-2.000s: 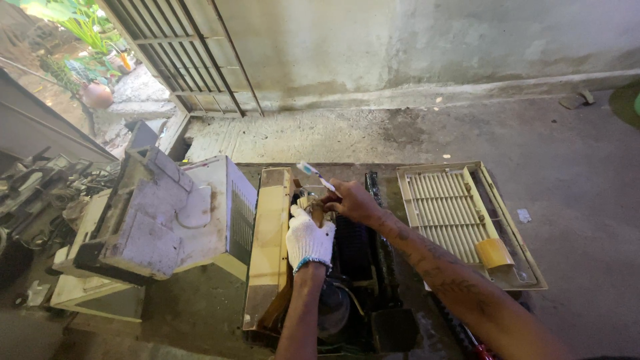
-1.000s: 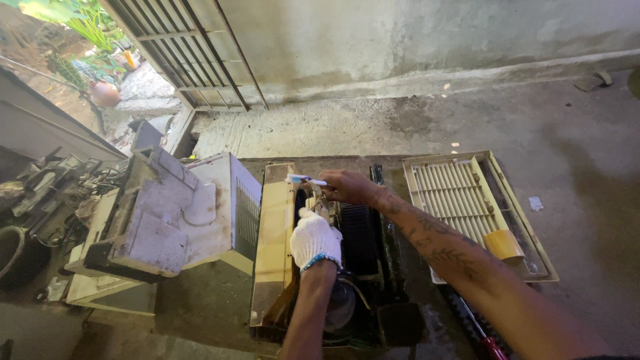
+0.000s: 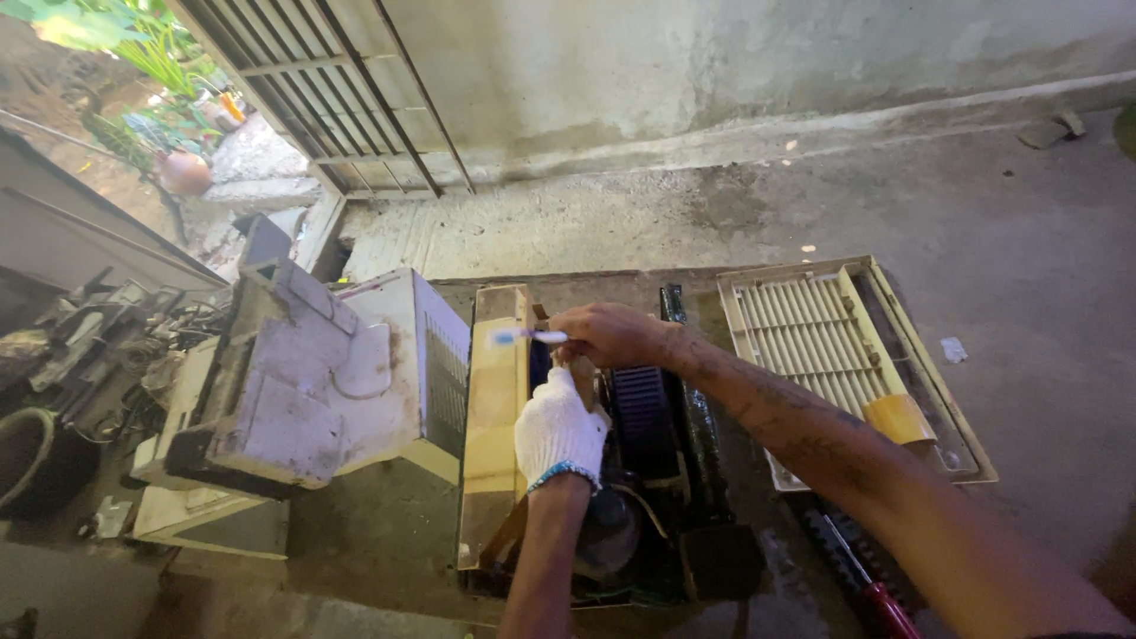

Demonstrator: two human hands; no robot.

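Note:
An opened window air conditioner unit (image 3: pixel 639 417) lies below my hands, with a tan side panel (image 3: pixel 493 390) along its left. My right hand (image 3: pixel 617 335), bare, grips a toothbrush (image 3: pixel 541 336) whose blurred head points left over that panel. My left hand (image 3: pixel 561 426), in a white knit glove, sits just below it over the unit. Its fingertips are at a small brownish part between the hands; whether they grip it cannot be made out. A dark round compressor (image 3: pixel 608 532) shows beside my left wrist.
Right of the unit are a louvered plastic grille (image 3: pixel 799 328), a roll of yellow tape (image 3: pixel 899 419) and a red-handled screwdriver (image 3: pixel 887 612). To the left stand a dirty plastic housing (image 3: pixel 284 399), a bucket (image 3: pixel 27 461) and piled metal parts. A barred gate (image 3: pixel 328 89) stands behind.
The toothbrush, tilted up to the left two seconds ago, now lies nearly level in my right hand. My gloved left hand stays low over the unit.

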